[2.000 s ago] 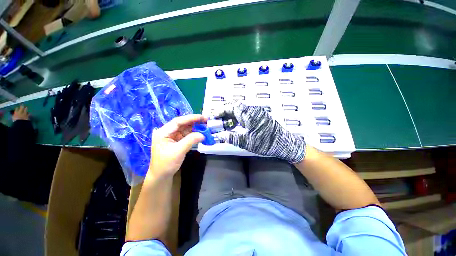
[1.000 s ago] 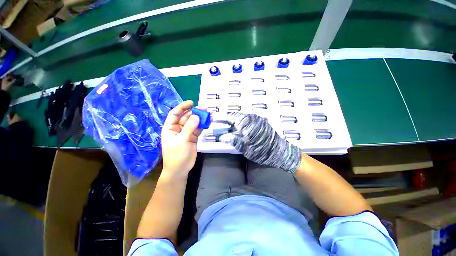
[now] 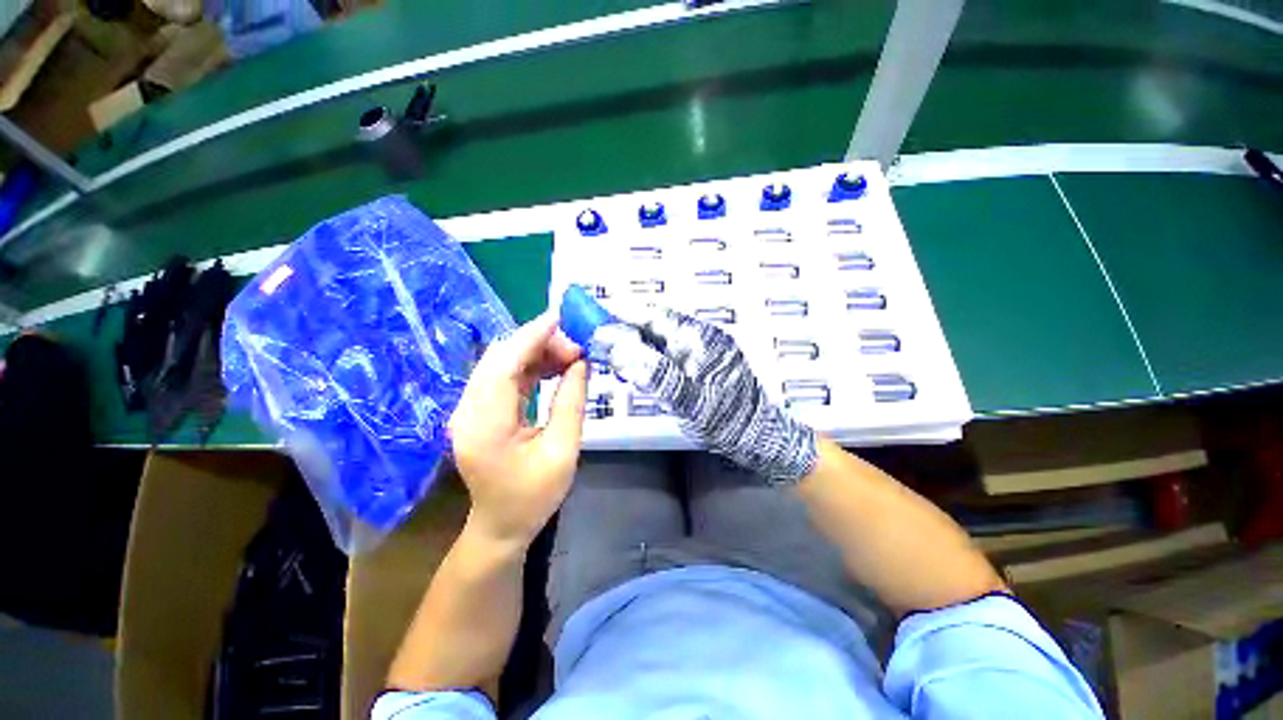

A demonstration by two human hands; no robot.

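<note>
A blue rubber sleeve [image 3: 581, 312] is between my two hands, over the left part of the white foam tray [image 3: 922, 338]. My bare left hand [image 3: 524, 422] holds the sleeve's lower side with thumb and fingers. My right hand [image 3: 718, 394], in a grey-black knit glove, grips at the sleeve's right end; the motor there is hidden by sleeve and fingers. The tray's far row holds motors with blue sleeves [image 3: 711, 207]. The nearer rows show grey U-shaped parts [image 3: 865, 300].
A clear bag of blue sleeves [image 3: 373, 338] lies left of the tray. Further left are black parts [image 3: 172, 338]. A dark cylinder with a handle [image 3: 390, 138] is on the green belt beyond. An open carton [image 3: 183, 563] of black parts stands below the bench edge.
The sleeve has tilted more upright between my hands, and my right fingers have closed in against it. The motor end seen earlier is now covered. The view has shifted slightly.
</note>
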